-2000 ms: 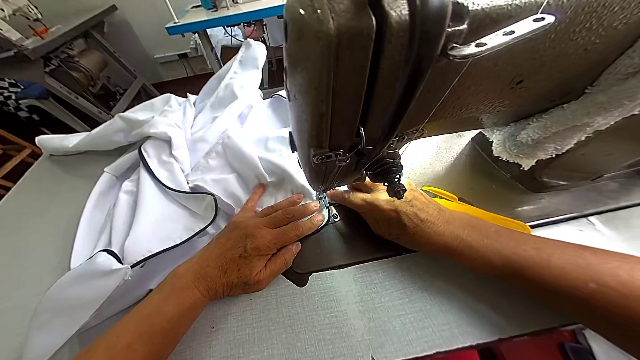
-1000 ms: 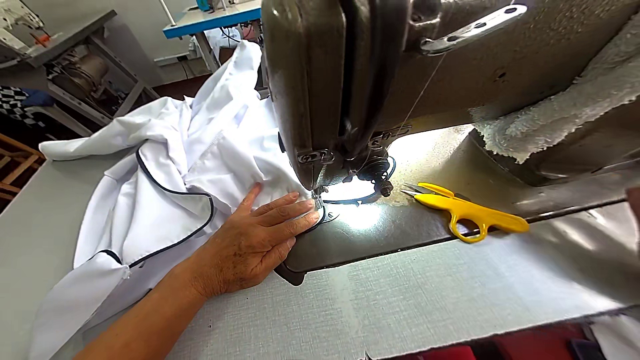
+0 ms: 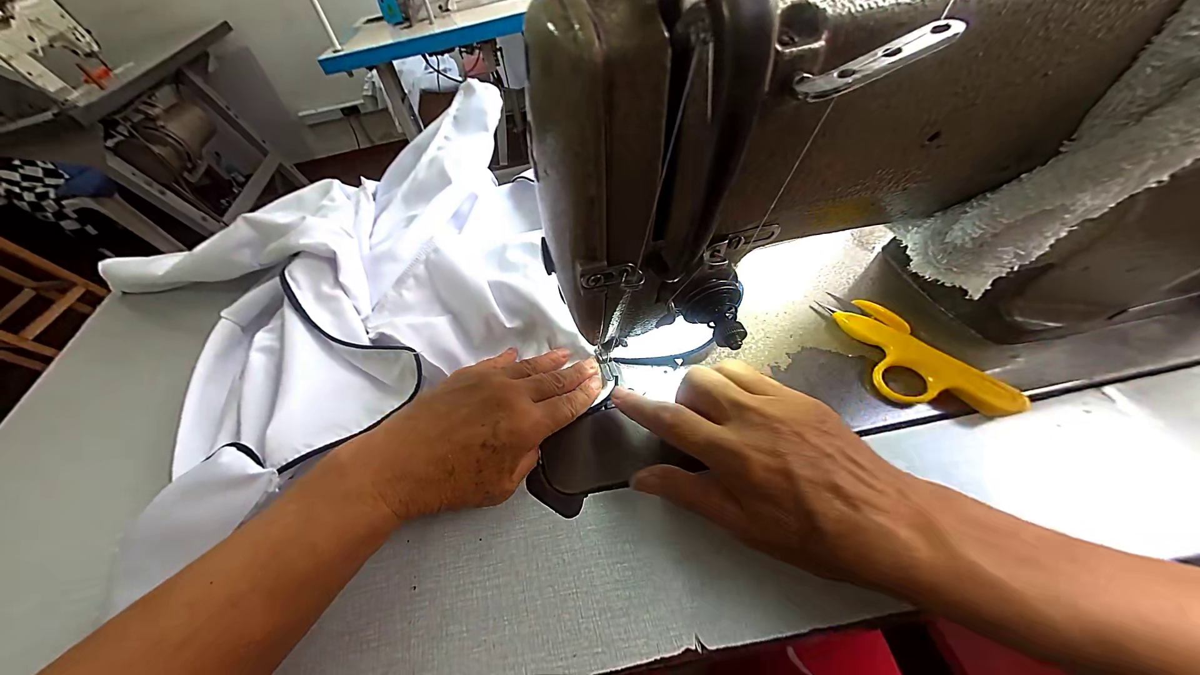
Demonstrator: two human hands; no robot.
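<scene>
A white garment with dark piping (image 3: 328, 394) lies bunched left of the sewing machine's head (image 3: 647, 169), and its edge runs under the presser foot (image 3: 607, 367). My left hand (image 3: 478, 431) rests flat on the cloth, fingertips just left of the foot. Close to the foot's right side is the extended index finger of my right hand (image 3: 759, 450); the other fingers are partly curled, and I see nothing held in them. Whether that fingertip touches the cloth edge, I cannot tell. Yellow-handled thread snips (image 3: 923, 361) lie on the machine bed, to the right beyond my right hand.
A grey towel-like cloth (image 3: 1050, 187) hangs over the machine's arm. The table's front edge (image 3: 698, 647) runs below my forearms, with red material under it. Behind stand a blue-edged table (image 3: 431, 36) and another machine table (image 3: 159, 66). A wooden rack (image 3: 42, 309) is at far left.
My right hand was at the foot, left the view almost wholly, and is now back beside the foot. My left hand stays on the cloth. The snips, partly covered at first, now show fully.
</scene>
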